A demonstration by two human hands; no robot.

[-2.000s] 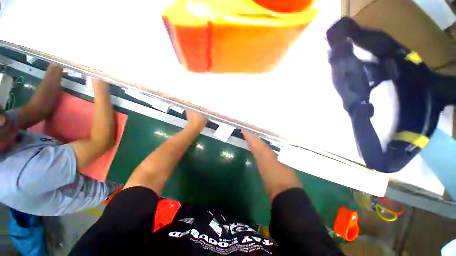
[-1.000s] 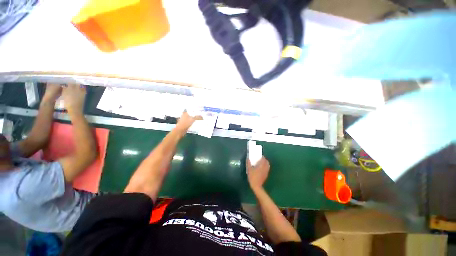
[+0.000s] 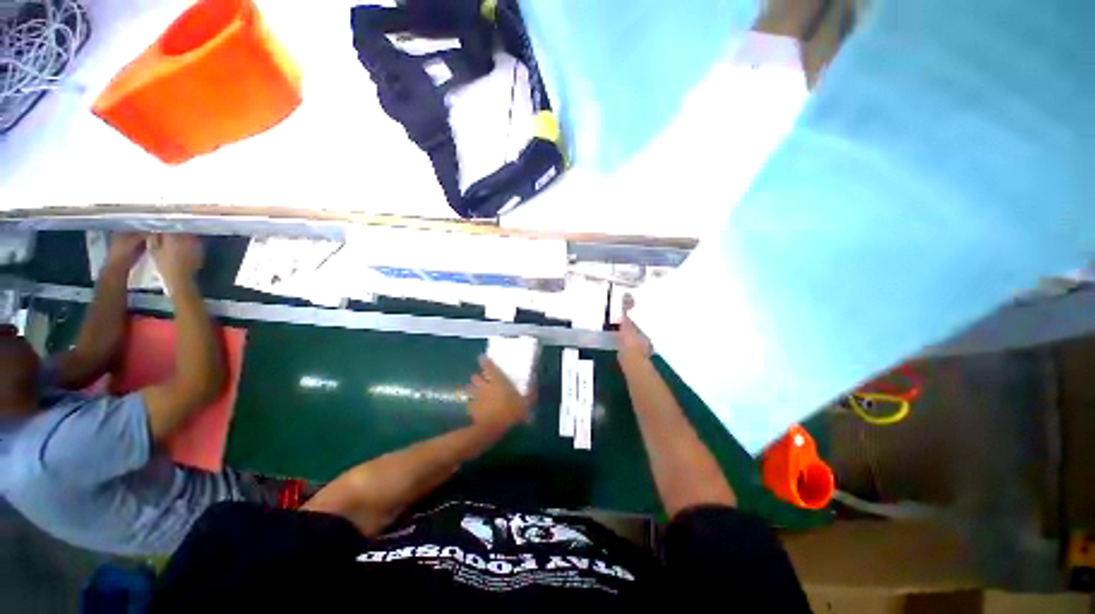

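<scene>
My left hand (image 3: 495,396) holds a white unit box block (image 3: 514,360) over the green workbench (image 3: 348,414). My right hand (image 3: 633,333) reaches past the metal rail to a white unit box (image 3: 617,302) at the right end of the boxes behind it; its fingertips are small and partly hidden, so its grip is unclear. Two slim white unit boxes (image 3: 576,398) lie side by side on the green surface between my hands. More white unit boxes (image 3: 462,270) lie behind the rail under the shelf edge.
An orange bin (image 3: 204,90) and a black strap harness (image 3: 462,108) lie on the white shelf (image 3: 324,156). Pale blue sheets (image 3: 841,228) hang at the right, above an orange tape dispenser (image 3: 799,470). A coworker (image 3: 102,420) works at the left by a pink-red mat (image 3: 180,396).
My left hand has moved from behind the rail to the green surface with white boxes. My right hand has moved forward to the rail; two boxes now lie beside it. The view has shifted right.
</scene>
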